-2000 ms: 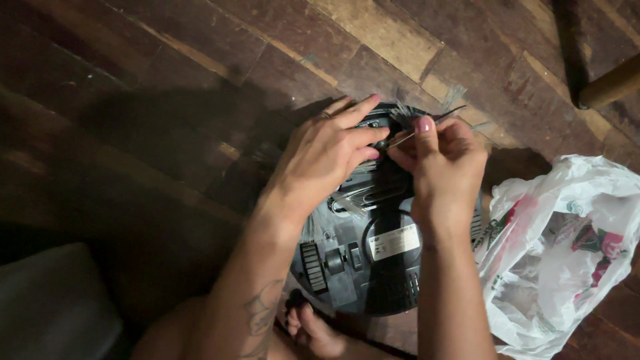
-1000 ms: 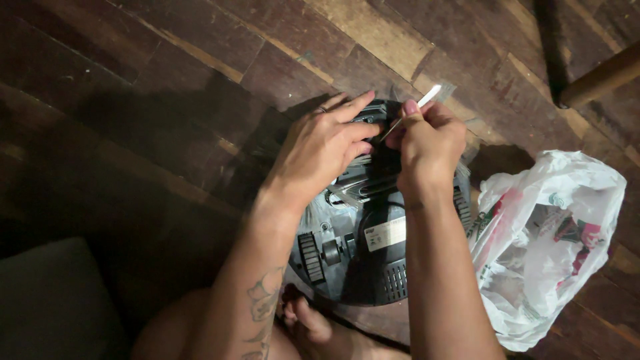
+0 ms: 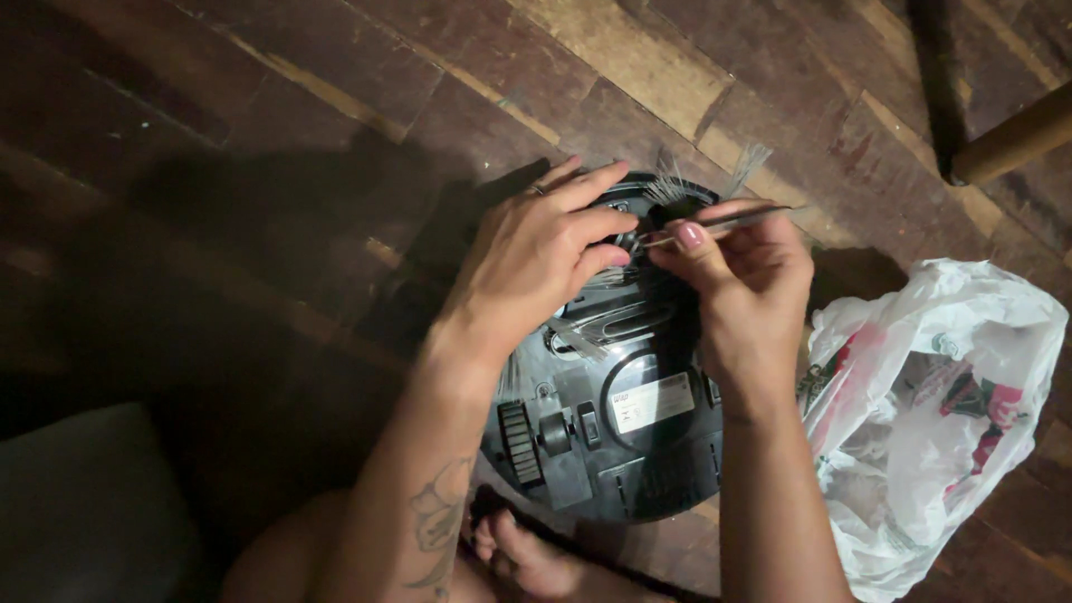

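A round black robot vacuum cleaner (image 3: pixel 586 419) lies on the floor with its underside up, showing a ribbed wheel and a white label. My left hand (image 3: pixel 557 239) rests over its far part, thumb and fingers around a small round part (image 3: pixel 626 241), probably the front caster. Between thumb and fingers, my right hand (image 3: pixel 741 251) holds thin metal tweezers (image 3: pixel 737 219), their tips at that part. Grey side-brush bristles (image 3: pixel 666 186) fan out near the far rim, and more bristles (image 3: pixel 578 337) lie left of centre. What the tips grip is too small to tell.
An open white plastic bag (image 3: pixel 938 419) with crumpled contents stands right of the cleaner. A wooden leg (image 3: pixel 1017 138) reaches in at the upper right. A bare foot (image 3: pixel 528 557) is close to the near edge, and a grey cushion-like object (image 3: pixel 92 502) lies at lower left.
The tool in my right hand has turned: it pointed more steeply up and to the right one second ago and lies flatter now. My left hand has stayed over the same part.
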